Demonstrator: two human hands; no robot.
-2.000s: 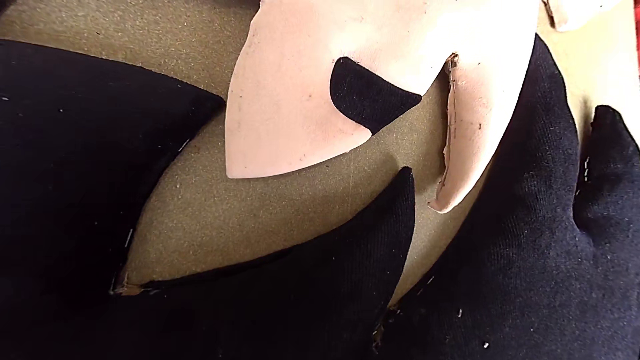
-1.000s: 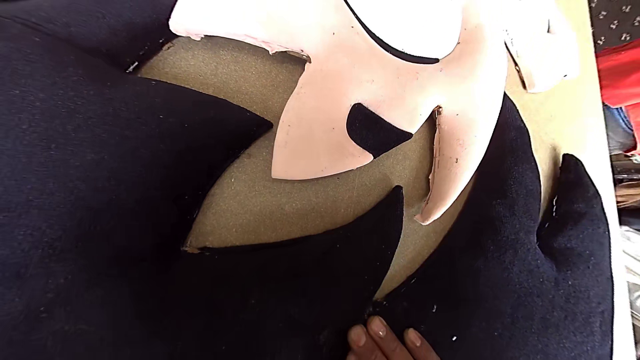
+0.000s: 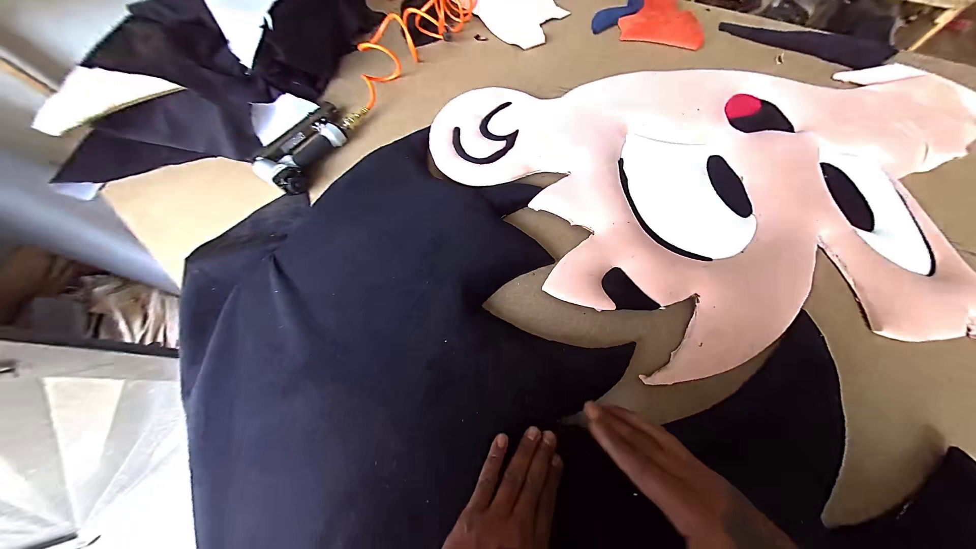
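Dark navy fabric (image 3: 343,343) with pointed, curved edges covers much of a brown board (image 3: 877,427). My left hand (image 3: 515,492) lies flat on the fabric at the bottom middle, fingers extended and holding nothing. Just right of it, my right hand (image 3: 663,473) is tilted on its edge, fingers straight and together, fingertips at a notch in the fabric's edge. Above both hands lies a pink cartoon face cutout (image 3: 587,114), with white eye pieces (image 3: 679,198), black pupils and a round ear with black curved marks.
A pneumatic tool (image 3: 301,149) with a coiled orange air hose (image 3: 385,49) lies at the upper left beside black and white fabric scraps (image 3: 168,122). White (image 3: 518,19), orange (image 3: 662,24) and dark (image 3: 808,46) pieces lie along the far side. Clear plastic sheeting (image 3: 91,450) is at the lower left.
The view has widened greatly. One second ago only some fingertips showed at the bottom edge; now both hands are in view on the dark fabric.
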